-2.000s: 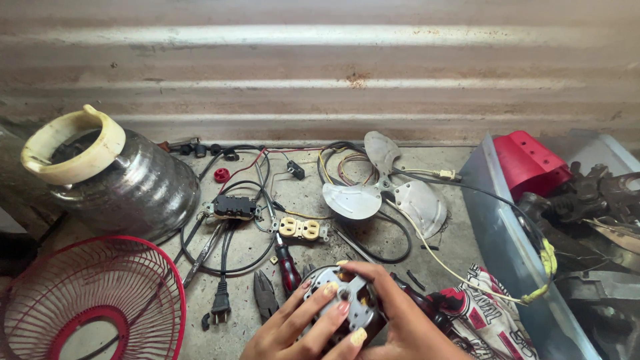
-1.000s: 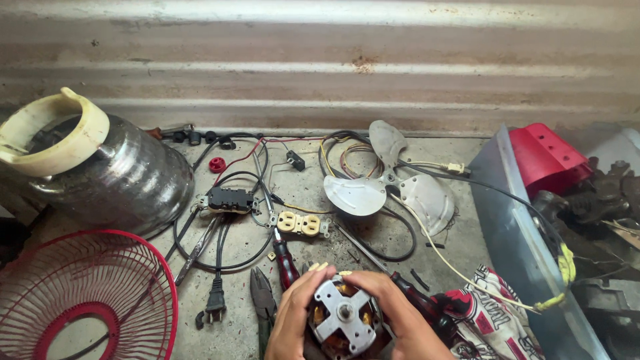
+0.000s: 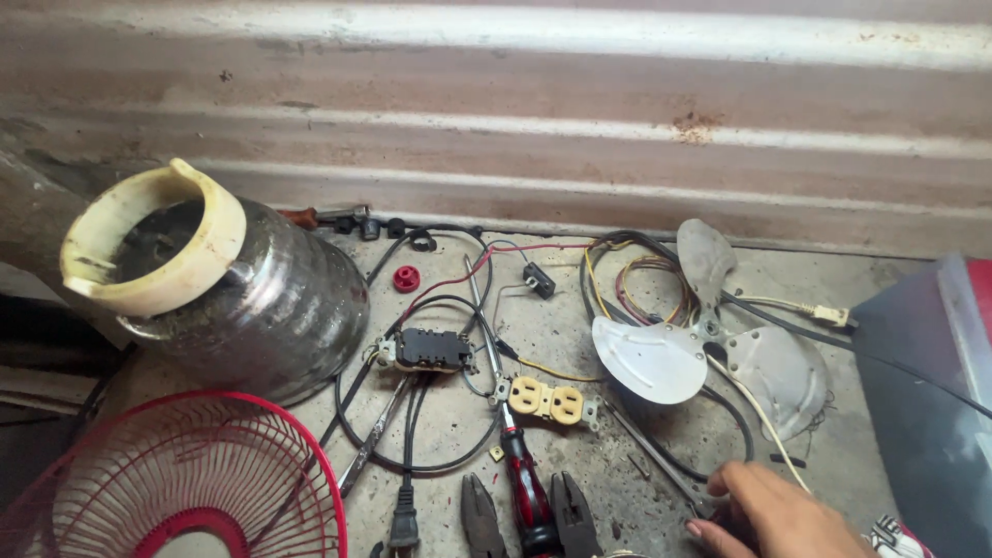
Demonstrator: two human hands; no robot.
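Observation:
My right hand (image 3: 783, 515) is at the bottom right, thumb and fingers around the handle end of a long-shafted screwdriver (image 3: 655, 453); whether they grip it is unclear. My left hand is out of view. Left of the right hand are two pairs of pliers, one dark pair (image 3: 482, 515) and another (image 3: 573, 515), with a red-and-black screwdriver (image 3: 528, 484) between them. Above them lie a cream duplex outlet (image 3: 546, 400) and a black-backed outlet (image 3: 432, 349) with wires. A metal three-blade fan blade (image 3: 651, 360) rests beyond the hand.
A large glass jar (image 3: 302, 310) with a cream collar and a red fan guard (image 3: 329, 465) stand at left. A blue-grey plastic bin (image 3: 914, 387) borders the right. Cables, a black plug (image 3: 404, 519), a red knob (image 3: 406, 279) and a small black switch (image 3: 539, 280) lie near the corrugated wall (image 3: 496, 139).
Both hands held a fan motor between them before. The right hand has moved off it to the right, by the long-shafted screwdriver; the left hand is out of view. The view has shifted.

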